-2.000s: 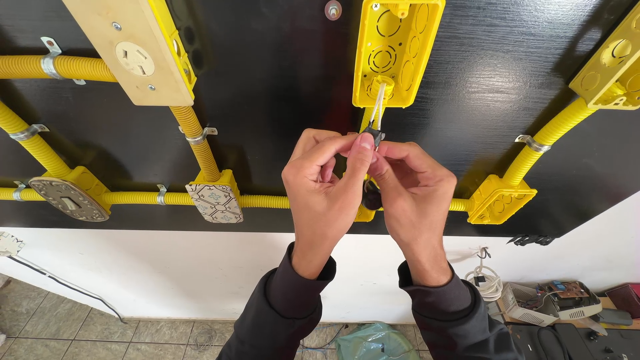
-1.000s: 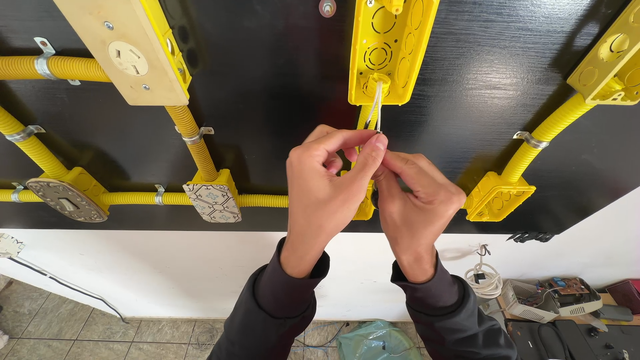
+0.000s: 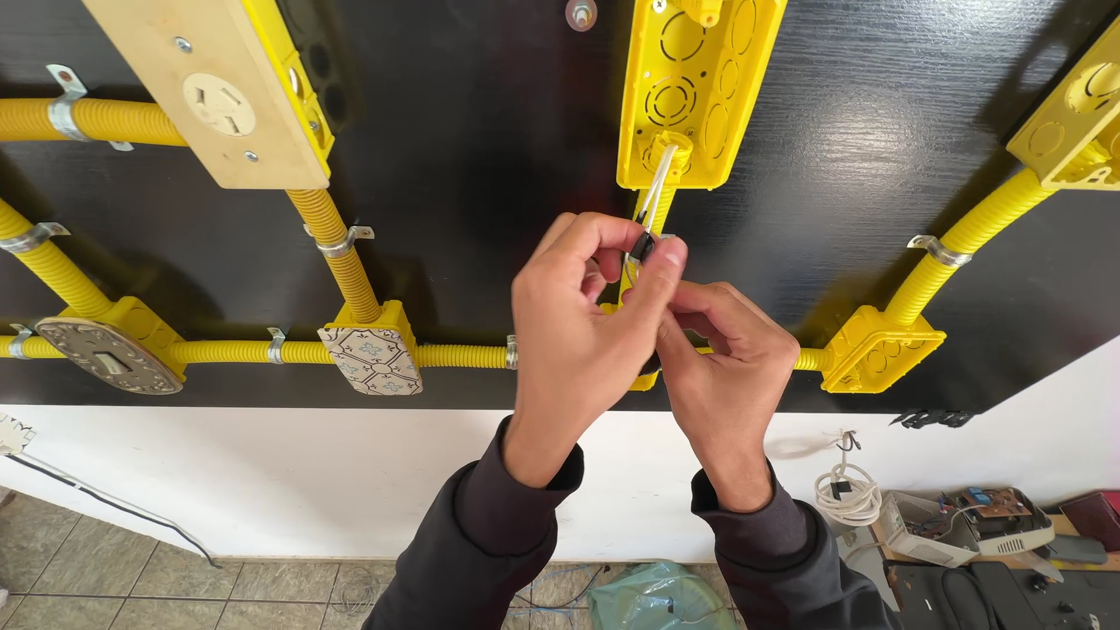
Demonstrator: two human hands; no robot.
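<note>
White wires (image 3: 658,188) come out of a corrugated conduit end in the bottom of a yellow electrical box (image 3: 633,105) at upper centre. Just below that box, my left hand (image 3: 591,324) pinches a small black piece (image 3: 643,247) on these wires between thumb and index finger; whether it is tape or a connector cannot be told. My right hand (image 3: 731,359) is close below and to the right, its thumb and index fingertips pressed together near my left thumb. What lies between those fingertips is hidden. Behind both hands, another yellow box (image 3: 646,381) is mostly covered.
Yellow corrugated conduit (image 3: 967,223) is clamped to the black board (image 3: 472,175). A beige socket plate (image 3: 206,105), a patterned plate (image 3: 372,359) and an open yellow box (image 3: 884,350) flank the hands. A coiled white cable (image 3: 847,497) hangs below; a green plastic bag (image 3: 661,599) lies on the floor.
My right hand has moved down a little from my left fingertips. The black piece on the wires, hidden one second ago, shows between my left thumb and index finger.
</note>
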